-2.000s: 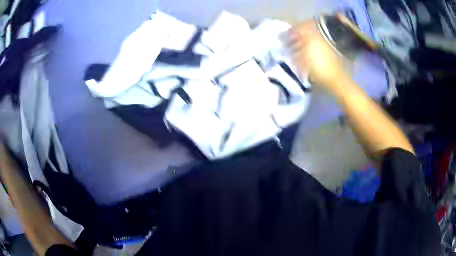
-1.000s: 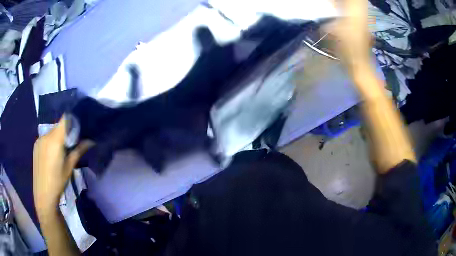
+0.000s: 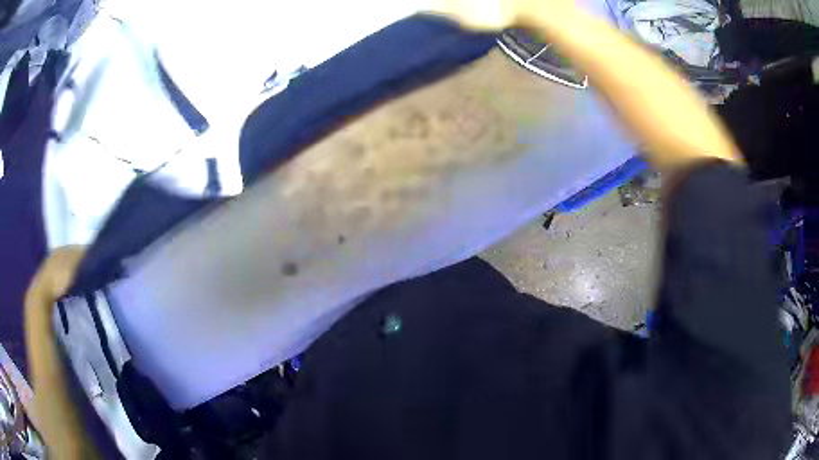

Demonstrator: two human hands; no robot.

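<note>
A white garment piece with a long navy border (image 3: 341,99) lies stretched diagonally over the far part of the pale ironing table (image 3: 359,287). My left hand (image 3: 56,278) grips its near left corner at the table's left edge; the fingertips are partly hidden by the cloth. My right hand (image 3: 507,13) is blurred at the top of the picture, closed on the border's far right end. A dark iron with a pale rim (image 3: 550,65) stands just below my right hand and is partly covered by the forearm.
The table's padding has brownish stains. Striped white and navy cloth (image 3: 85,332) hangs at the left edge. A blue plastic edge (image 3: 602,186) and speckled floor (image 3: 584,269) show beyond the near right side. Heaped fabric (image 3: 673,31) lies at the far right.
The crumpled garment has been opened out and pulled flat across the far side, baring the stained padding. My left hand has come in from the lower left and moved onto the garment's corner.
</note>
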